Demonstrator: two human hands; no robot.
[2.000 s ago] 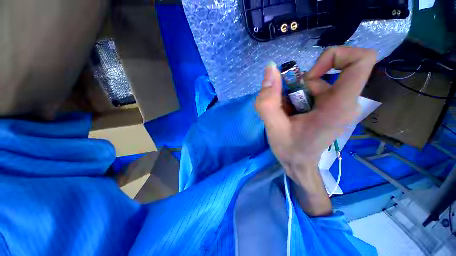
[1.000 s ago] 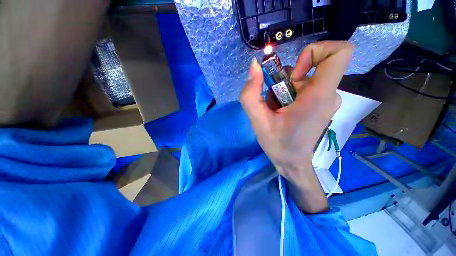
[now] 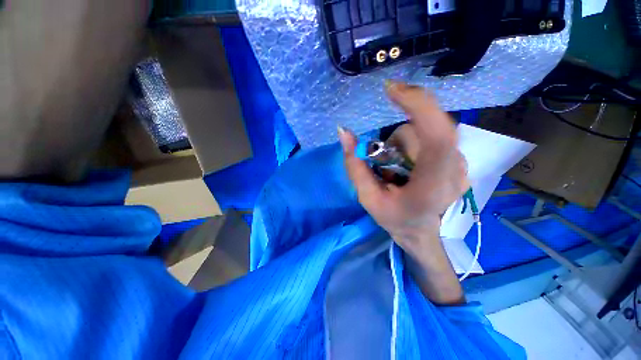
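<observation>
A black ribbed rear housing (image 3: 415,31) lies on bubble wrap (image 3: 309,91) at the top, cut off by the upper edge. Two brass rings show at its near edge. A black strip (image 3: 472,39) crosses its middle and hangs over that edge. My right hand (image 3: 415,162) is below the housing, not touching it, and holds a small lighter (image 3: 378,149) in the palm. The lighter's metal end faces the camera and no glow shows. Thumb and forefinger are spread apart. Large blurred skin of my left arm or hand fills the upper left; its fingers are not visible.
Open cardboard boxes (image 3: 211,105) stand at the left, one with a silvery bubble-wrapped item (image 3: 160,105). At the right are another cardboard box (image 3: 562,155), cables (image 3: 587,105), a white sheet (image 3: 495,158) with a green clip (image 3: 471,202) and white cable, and a metal frame (image 3: 541,242).
The lighter's tip glowed orange at the housing edge one second ago; the glow is gone. My right hand has moved down from the edge and its fingers have spread. The housing appears slightly lower and further left.
</observation>
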